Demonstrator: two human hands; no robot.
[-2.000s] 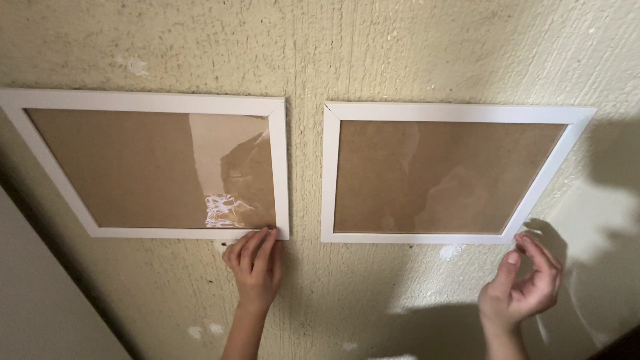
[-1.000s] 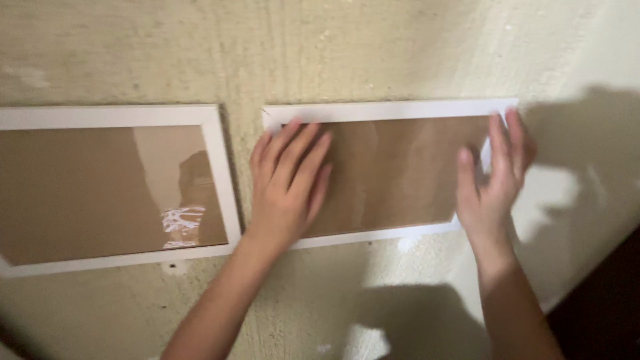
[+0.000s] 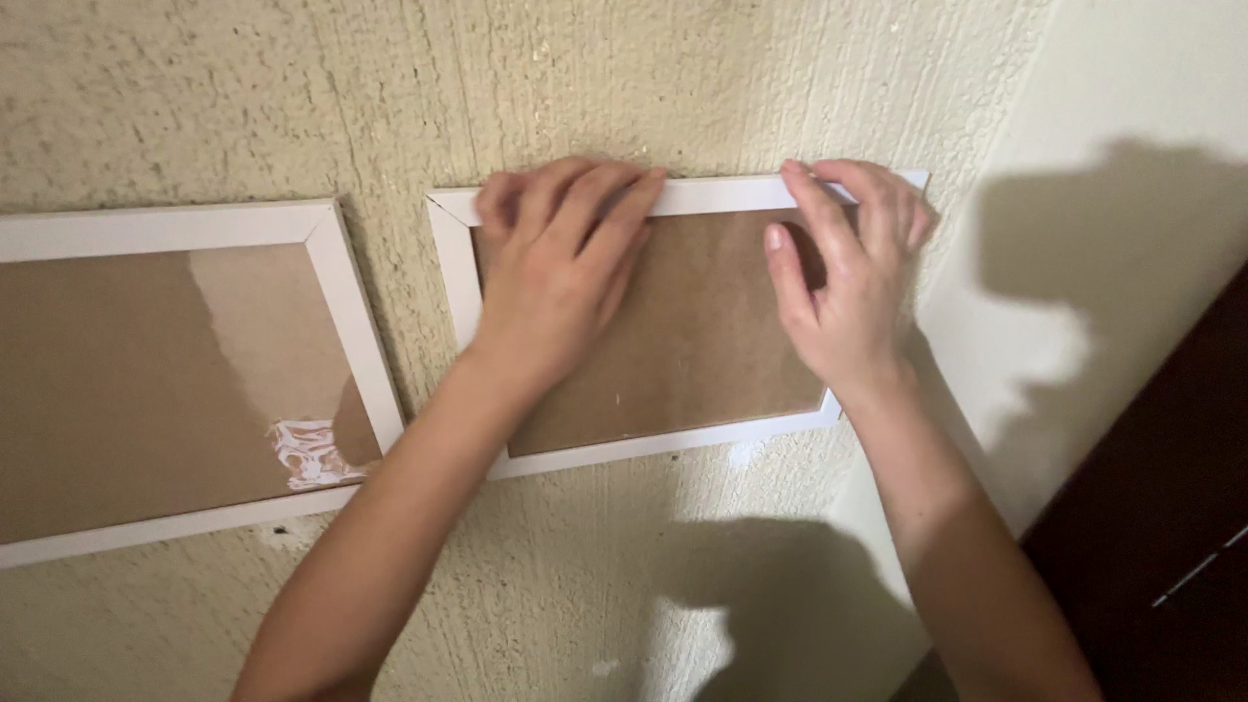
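Two white picture frames with plain brown inside hang side by side on a textured wall. Across the upper left part of the right picture frame (image 3: 726,197) lies my left hand (image 3: 565,263), its fingertips on and over the top edge. My right hand (image 3: 848,263) touches the same top edge near the upper right corner, thumb apart from the fingers and over the brown panel. Neither hand is closed around the frame. The left picture frame (image 3: 361,331) is untouched by my fingers, and its clear front shows a reflection; my left forearm passes before its lower right corner.
The rough beige wall (image 3: 682,88) meets a smoother pale wall (image 3: 1121,117) at a corner on the right. A dark brown surface (image 3: 1150,487) stands at the lower right. Shadows fall on both walls, and a small dark hole (image 3: 281,530) shows below the left frame.
My left hand has left the lower right corner of the left frame and come to the right frame's top edge. My right hand has risen from the right frame's lower right corner to its top.
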